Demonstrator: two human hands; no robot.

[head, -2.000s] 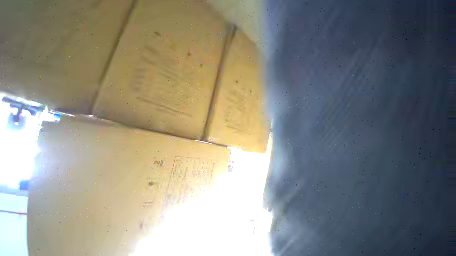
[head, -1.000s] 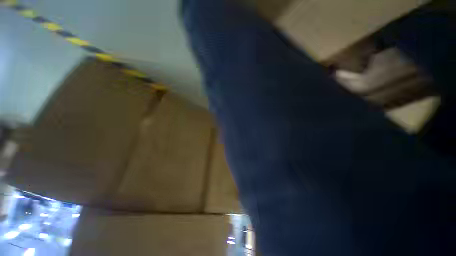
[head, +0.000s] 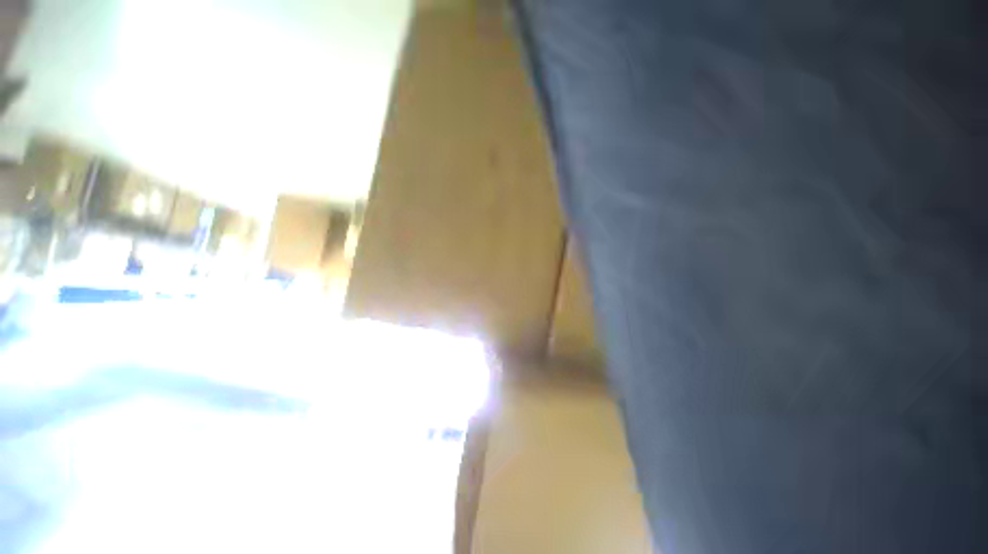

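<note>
A large dark blue-grey cloth surface [head: 791,281] fills the right side of the head view, very close to the camera and blurred. It looks like a garment, but I cannot tell whose. Left of it stand stacked brown cartons, an upper one [head: 455,184] and a lower one [head: 558,465], with a dark seam between them. The cloth hides their right part. Neither my left hand nor my right hand can be made out.
The view is tilted and overexposed. A glaring white area [head: 217,465] covers the lower left. More brown boxes [head: 298,233] and blurred shelving or goods stand farther off at the left. A pale bright surface lies above them.
The camera has turned. The cartons now show nearer the middle, the striped tape has left the view, and the left side has become glaring. The dark cloth still covers the right side.
</note>
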